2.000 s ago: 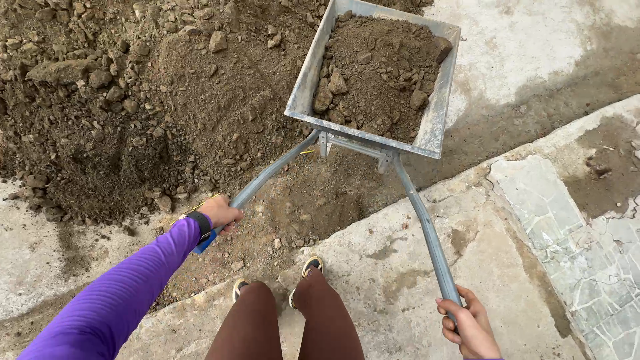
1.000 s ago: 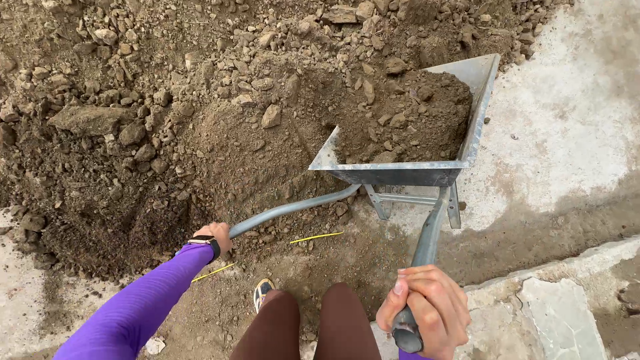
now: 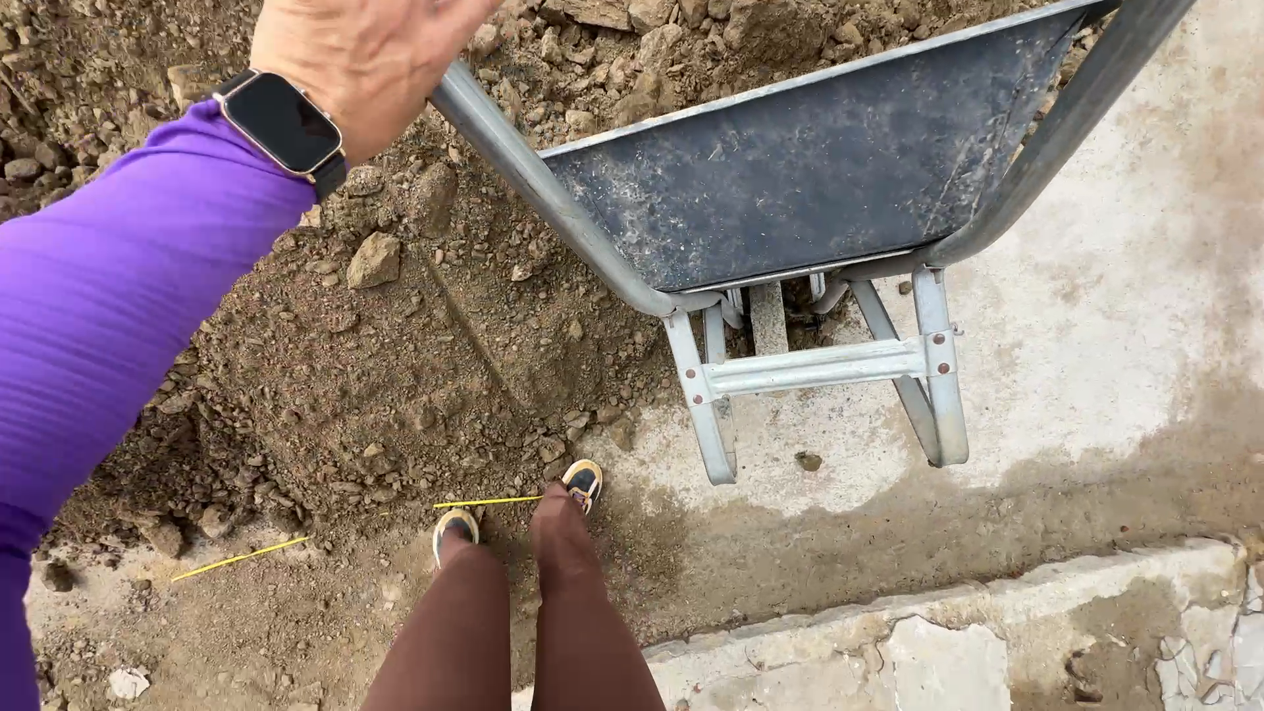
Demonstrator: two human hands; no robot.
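A metal wheelbarrow (image 3: 790, 168) stands tipped forward, with its tray's dark rear wall towards me and its handles raised. My left hand (image 3: 365, 69), below a purple sleeve and a smartwatch (image 3: 281, 123), is at the left tubular handle (image 3: 553, 197). Its fingers are cut off by the top edge, so its grip cannot be made out. The right handle (image 3: 1076, 109) runs out at the top right, and my right hand is out of view. Below the tray show the braced metal legs (image 3: 820, 365). The inside of the tray is hidden.
A heap of soil and stones (image 3: 346, 326) spreads across the left and behind the tray. Pale concrete (image 3: 1116, 326) lies at the right. A broken concrete edge (image 3: 839, 632) crosses the lower right. Thin yellow strips (image 3: 242, 559) lie near my shoes (image 3: 583, 484).
The wheelbarrow has swung towards the heap and tipped forward, its handles rising. Earlier frames show soil in its tray. My left hand has risen with its handle; my right hand has left the view.
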